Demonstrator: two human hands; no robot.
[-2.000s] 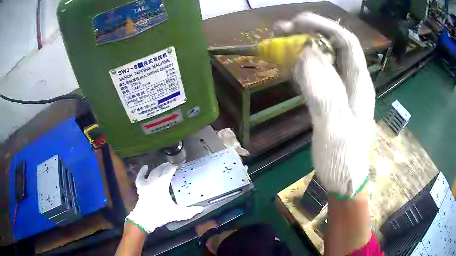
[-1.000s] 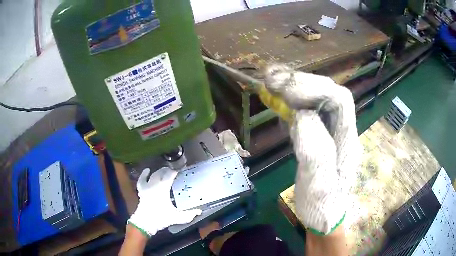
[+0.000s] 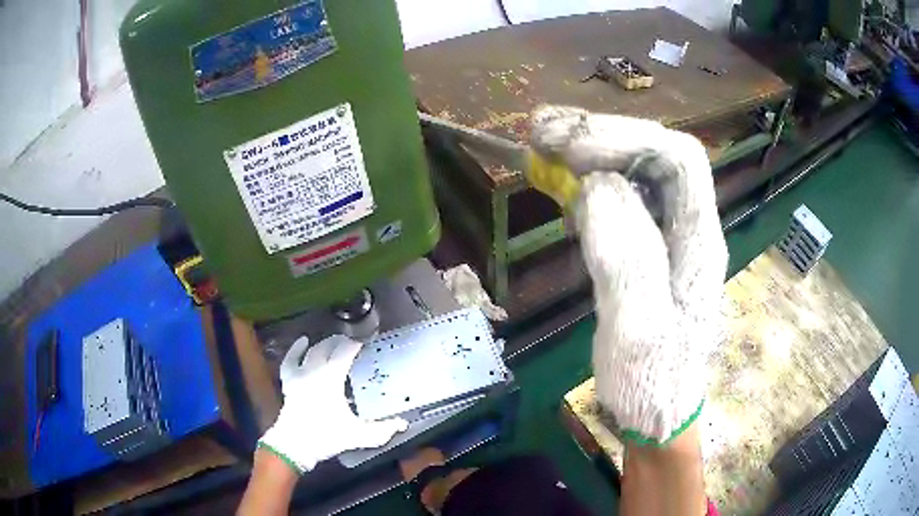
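Note:
A silver sheet-metal part [image 3: 428,365] with small dark holes lies on the grey machine table [image 3: 408,287], its far left corner by the tap chuck [image 3: 357,310]. The chuck hangs under the green tapping machine head [image 3: 287,151]. My left hand [image 3: 327,403], in a white knit glove, holds the part at its left edge, thumb and fingers spread around the corner. My right hand [image 3: 650,272], gloved and raised, is closed on the yellow grip [image 3: 552,179] of the feed lever [image 3: 474,136]. The tap tip is hidden.
A stack of silver parts [image 3: 109,378] and a dark slim tool [image 3: 47,368] are on a blue board [image 3: 186,348] at left. More parts [image 3: 803,240] stand on plywood [image 3: 786,338] at right. A brown workbench [image 3: 564,71] holds a small box [image 3: 627,73]. Crumpled off-white cloth [image 3: 464,285] is beside the machine table.
My right hand and the lever grip have come down and slightly left from two seconds ago. My left hand stays at the part's left edge.

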